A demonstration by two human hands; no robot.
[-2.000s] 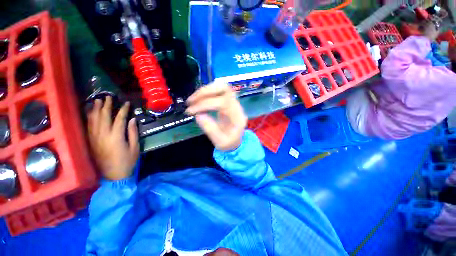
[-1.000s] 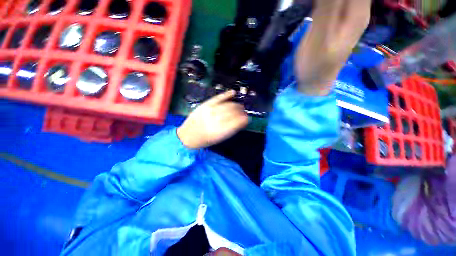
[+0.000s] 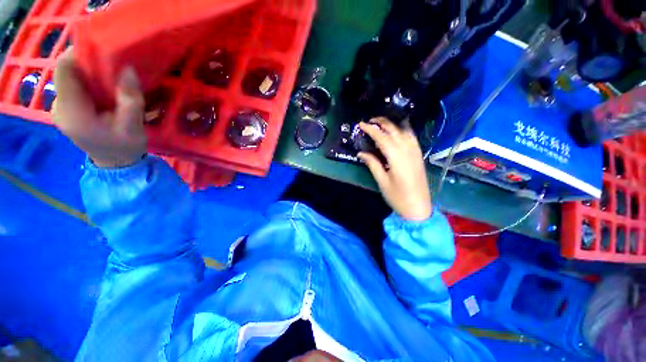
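Note:
My left hand grips a red tray, raised and tilted over the left parts tray; its fingers are partly hidden. Discs with small pale patches, such as a watch case, sit in the lower tray's pockets. My right hand is at the black test fixture, thumb and fingertips around a dark round watch case, partly covered by the fingers. Two more round pieces lie left of the fixture, one being a dark disc. The silver clamp linkage stands behind.
The blue leak tester stands right of the fixture, with a thin clear tube looping at its front. Another red tray is at the far right. A blue stool and a person's pink sleeve are below it.
The view has shifted. My left hand has moved from near the fixture to the left trays and taken hold of a red tray, now raised. My right hand has come down from the clamp to the fixture.

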